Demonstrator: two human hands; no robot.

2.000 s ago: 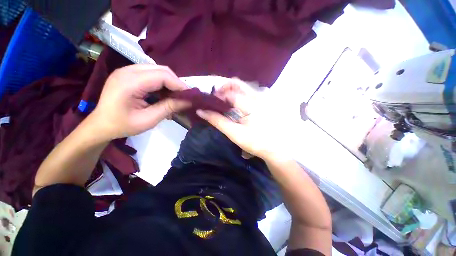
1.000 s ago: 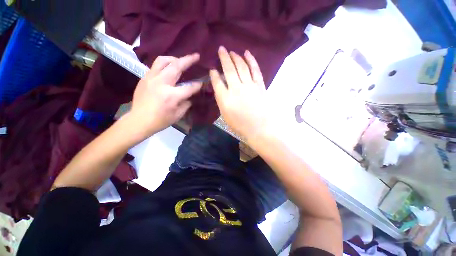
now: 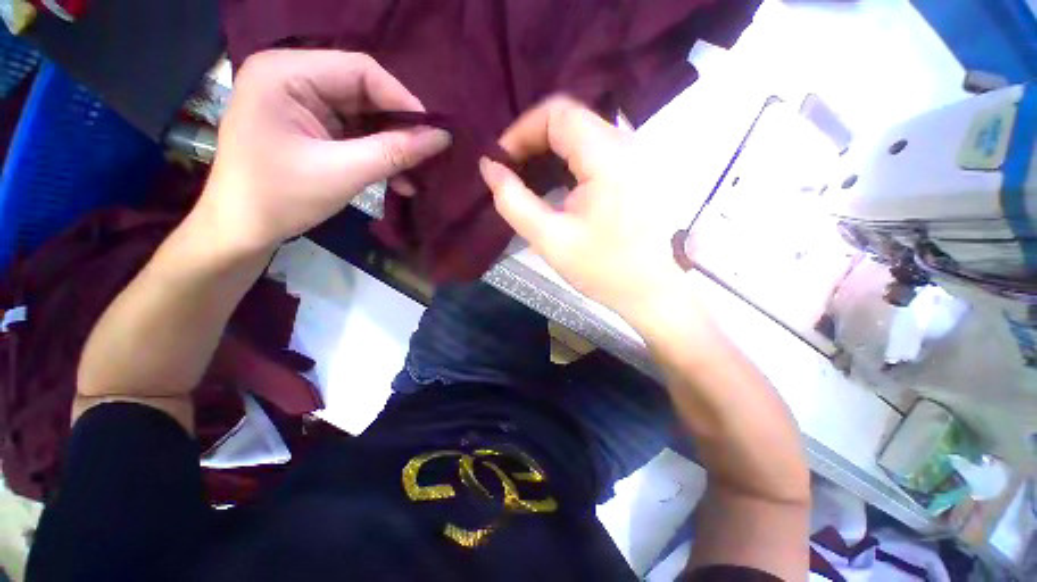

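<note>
A maroon garment piece [image 3: 455, 216] lies over the far left part of the white table and hangs over its near edge towards the lap. My left hand [image 3: 313, 154] is above its left part, thumb and index finger pinching a fold of the maroon cloth. My right hand [image 3: 574, 193] is just to the right, slightly blurred, thumb and index finger curved towards each other with a gap between the tips. I see no cloth between them. The needle area of the sewing machine does not show clearly.
The white sewing machine head [image 3: 944, 171] stands at the right, with white scrap [image 3: 923, 324] beside it. A green patterned packet [image 3: 923, 446] lies at the table's near right. Maroon cloth [image 3: 68, 330] is heaped at the left, by a blue basket [image 3: 85, 154].
Both hands first worked on a small maroon part, then lay spread on the cloth. Now they are raised, the left pinching a fold. The maroon edge hangs over the table's near edge.
</note>
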